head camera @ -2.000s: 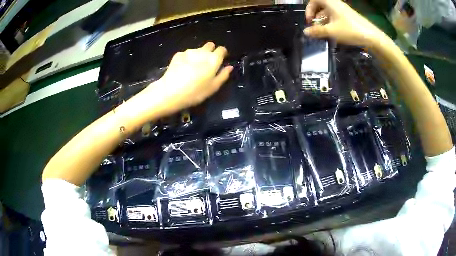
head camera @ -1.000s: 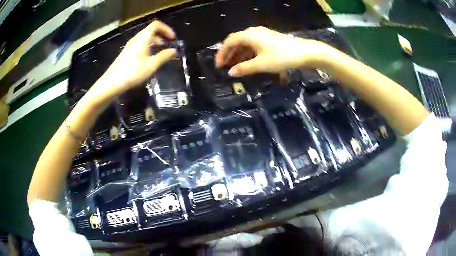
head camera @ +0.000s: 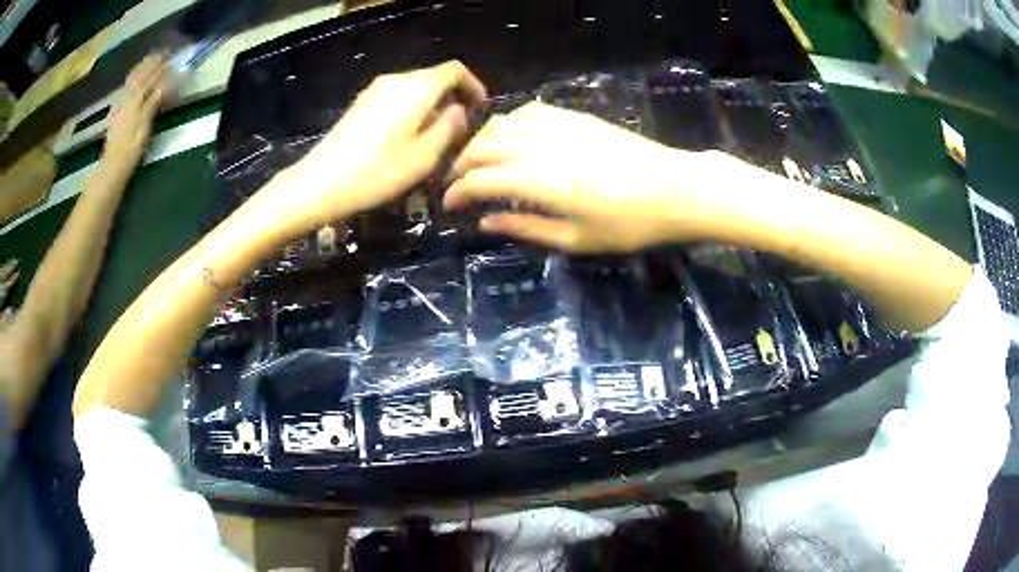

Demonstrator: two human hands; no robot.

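Note:
A black tray holds rows of flat black phone-sized units, such as one in the front row, under shiny wrinkled clear film. The front-row units show white text and small pale pictures near their lower ends. My left hand is over the back row at centre, fingers curled down. My right hand is beside it, fingers bent towards my left fingertips. The hands are almost touching. My hands hide the spot between them, so I cannot tell whether either holds film or a unit.
Another person's arm and hand reach in from the left, over the green bench and pale rail. A dark-gridded sheet and a small pale and orange card lie at right. A brown carton shows below the tray.
My hands, apart over separate back-row units a second ago, are now close together. Another person's arm has come into view at left. The view has shifted slightly.

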